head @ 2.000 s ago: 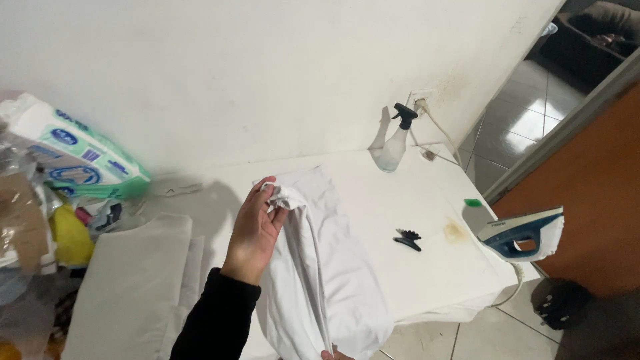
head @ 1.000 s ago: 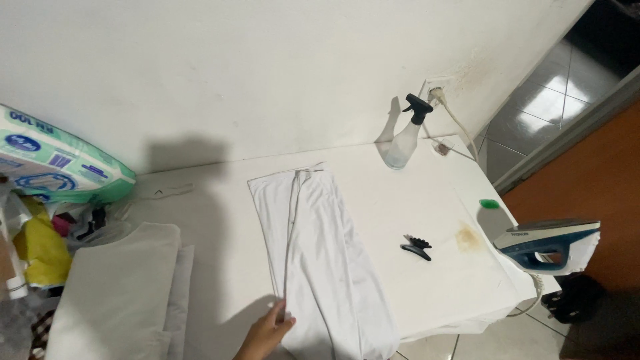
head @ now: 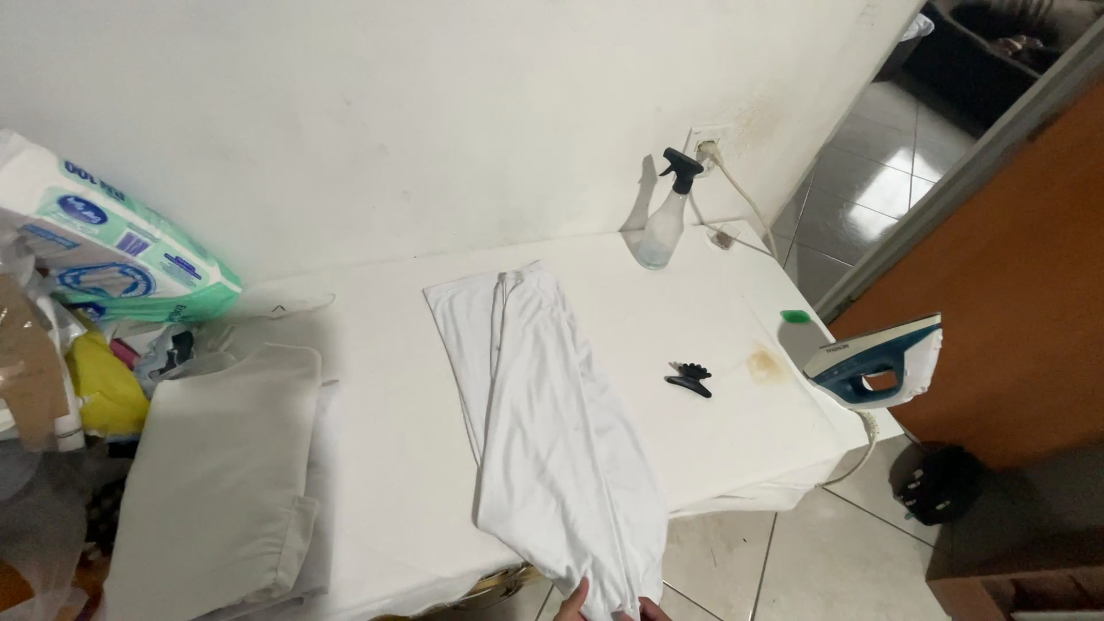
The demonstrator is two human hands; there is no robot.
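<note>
A white garment (head: 552, 397) lies lengthwise across the white-covered table (head: 405, 448), its lower end hanging over the near edge. At the bottom of the view my left hand (head: 573, 601) grips that hanging end, with only the thumb and a bit of the hand showing. Just right of it, my right hand (head: 651, 611) holds the same end; its fingertips show and the rest is cut off by the frame. The garment's far end, with a gathered edge, rests flat near the wall.
Folded white clothes (head: 216, 474) lie at left beside a printed plastic package (head: 112, 241) and bags. Right of the garment are a black hair clip (head: 690, 379), a spray bottle (head: 664, 224), a green object (head: 794, 316) and a steam iron (head: 880, 362) at the table's edge, its cord plugged in.
Two seconds ago my left hand held the garment's far end; that end now lies on the table. My left hand has moved down to the near end, beside my right.
</note>
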